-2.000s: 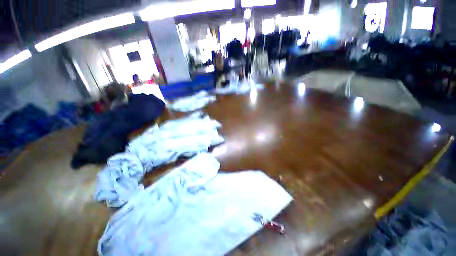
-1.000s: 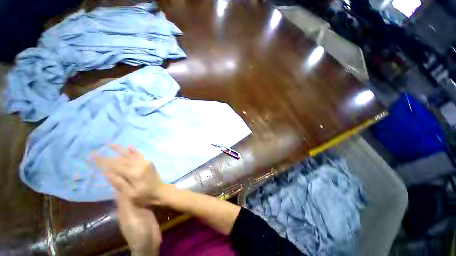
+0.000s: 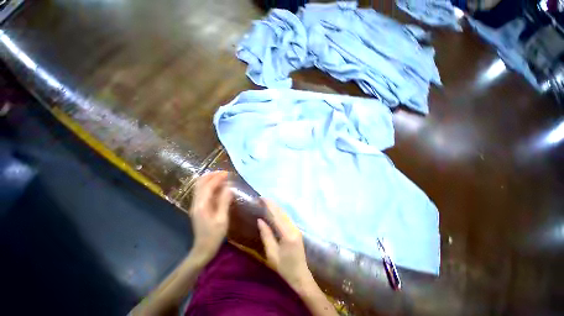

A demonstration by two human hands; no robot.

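A light-blue shirt [image 3: 328, 166] lies spread on the brown table in front of me. Thread snips [image 3: 388, 265] with a reddish handle and thin blades lie at its lower right corner, partly on the cloth. My left hand [image 3: 212, 207] is at the table's near edge, left of the shirt, slightly blurred, fingers bent, with nothing seen in it. My right hand [image 3: 281, 237] is beside it at the near edge, close to the shirt's lower edge, thumb and fingers apart, with nothing seen in it.
A crumpled shirt pile [image 3: 365, 49] lies beyond the spread shirt. More light-blue cloth [image 3: 433, 11] is at the far right. The table [image 3: 154, 68] has yellow edging at its near side, with grey floor [image 3: 80, 228] below left. A magenta apron [image 3: 244, 287] covers my lap.
My view has turned left, so the shirt and snips appear further right and the bin is out of view. My hands, together a second ago, are now apart at the table edge.
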